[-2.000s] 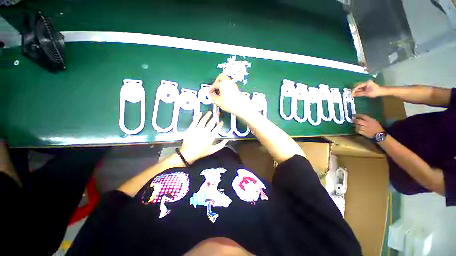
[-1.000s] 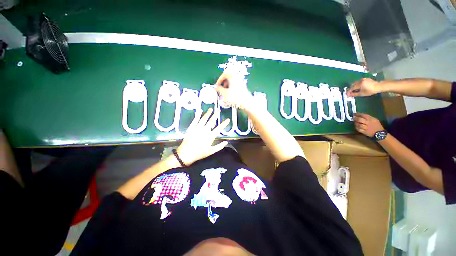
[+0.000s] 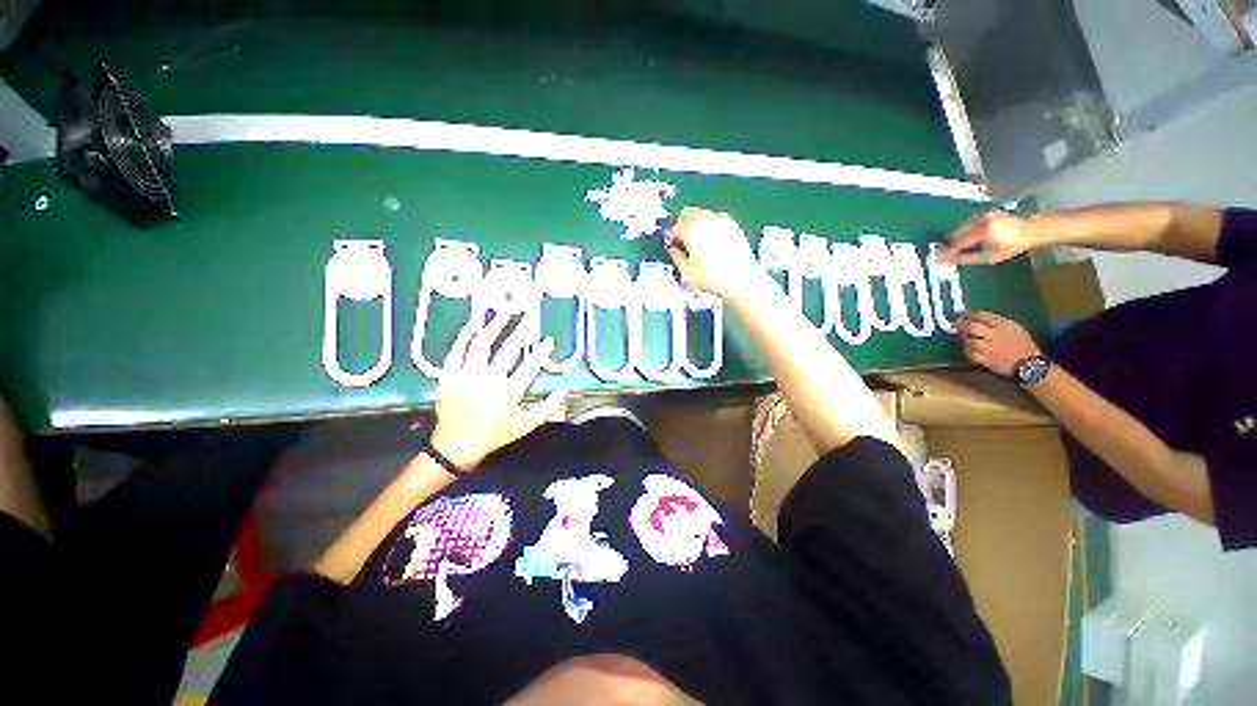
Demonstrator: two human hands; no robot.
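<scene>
Several white loop-shaped housings [image 3: 359, 315] stand in a row on the green bench in front of me. My left hand [image 3: 485, 379] lies spread over the lower part of the housings left of the middle. My right hand [image 3: 707, 253] is just right of and below the pile of small white fittings [image 3: 634, 203], above the right end of my row. Its fingertips are pinched together. I cannot tell whether a small fitting is between them.
A black fan [image 3: 119, 144] stands at the bench's left. Another row of housings [image 3: 851, 291] lies to the right, where a person's two hands [image 3: 995, 236] work. An open brown carton [image 3: 1013, 538] with white housings is below the bench edge. Another person's dark-clothed leg shows at left.
My right hand has moved right, away from the middle housings, uncovering them. My left hand has moved left and slightly down. The whole view has shifted a little.
</scene>
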